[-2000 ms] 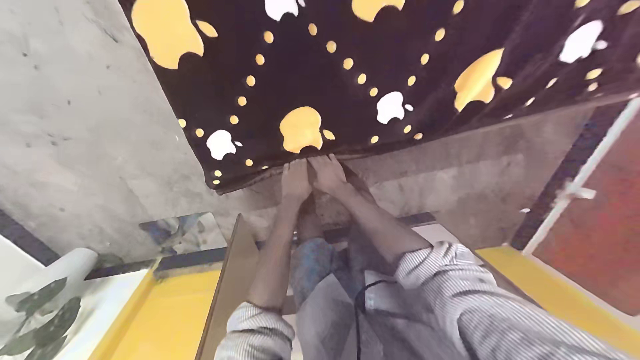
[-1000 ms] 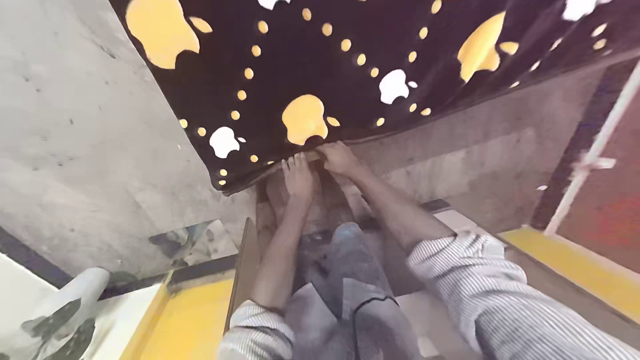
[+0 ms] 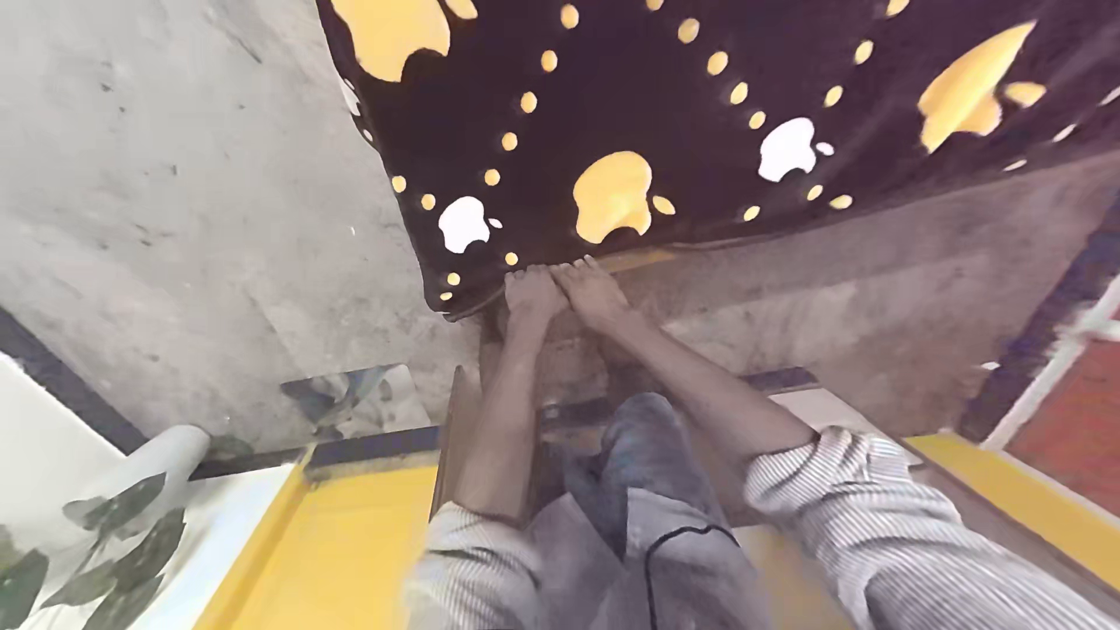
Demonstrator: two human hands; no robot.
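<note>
A dark cloth point(image 3: 700, 114) printed with yellow and white apple shapes and yellow dots spreads across the upper part of the head view. Its near edge runs just beyond my fingers. My left hand point(image 3: 532, 293) touches this edge near the cloth's near left corner. Close beside it, my right hand point(image 3: 592, 289) lies with its fingertips at the same edge, below a yellow apple shape. Both hands are palm down and side by side. Whether the fingers pinch the cloth is hidden.
Grey concrete floor point(image 3: 175, 175) lies left of the cloth. Nearer are a yellow panel point(image 3: 350, 542), a white cylinder point(image 3: 166, 455), a leafy plant point(image 3: 122, 542) and a glossy sheet point(image 3: 359, 398) on the floor. A red surface with a pale border point(image 3: 1063, 429) is at the right.
My right hand has come closer to my left hand along the cloth's edge. My left hand sits nearer the cloth's left corner than before. The view has shifted slightly.
</note>
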